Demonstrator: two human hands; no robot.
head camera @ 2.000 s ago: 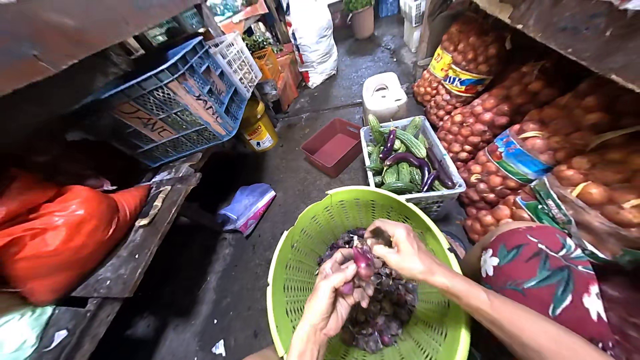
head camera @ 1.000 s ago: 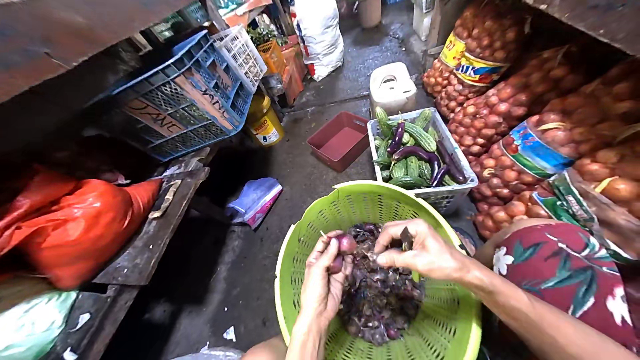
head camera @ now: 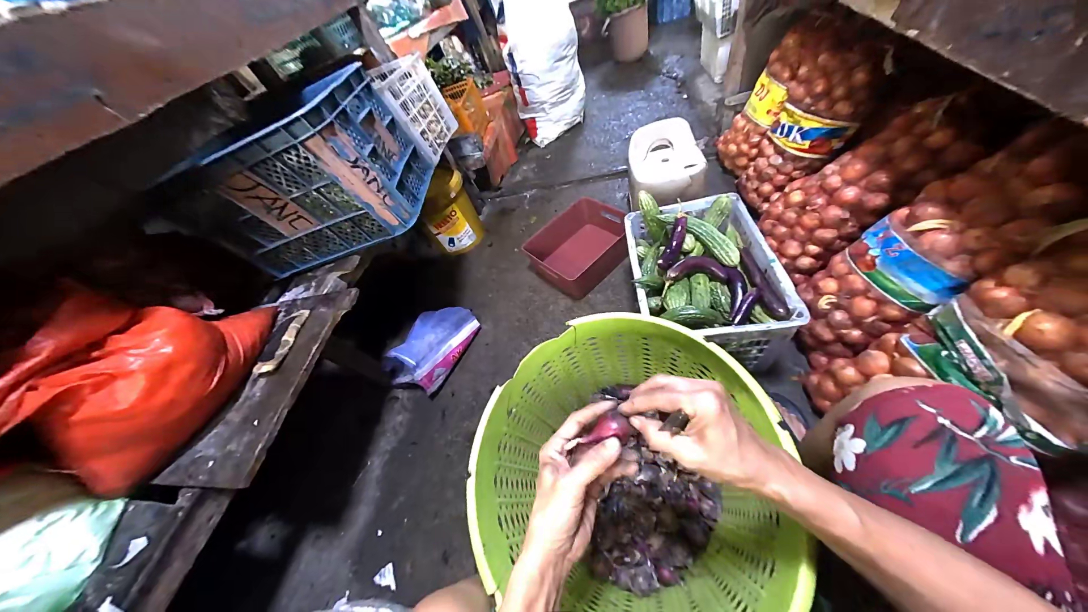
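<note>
A green plastic basket (head camera: 527,374) stands between the legs, with red onions and loose dark skins (head camera: 654,527) in its bottom. Over it, my left hand (head camera: 574,476) holds a red onion (head camera: 608,427) between thumb and fingers. My right hand (head camera: 693,421) touches the onion's upper side with its fingertips and grips a small dark object (head camera: 676,422), perhaps a knife handle; any blade is hidden by the fingers.
Beyond the basket are a crate of bitter gourds and eggplants (head camera: 799,316), a maroon tray (head camera: 578,246) and a white jug (head camera: 667,161). Mesh sacks of onions (head camera: 850,204) line the right. Wooden bench (head camera: 280,382) and blue crate (head camera: 323,170) stand left.
My right hand, apart from the onion one second ago, is now against it. My left hand still holds a red onion over the basket.
</note>
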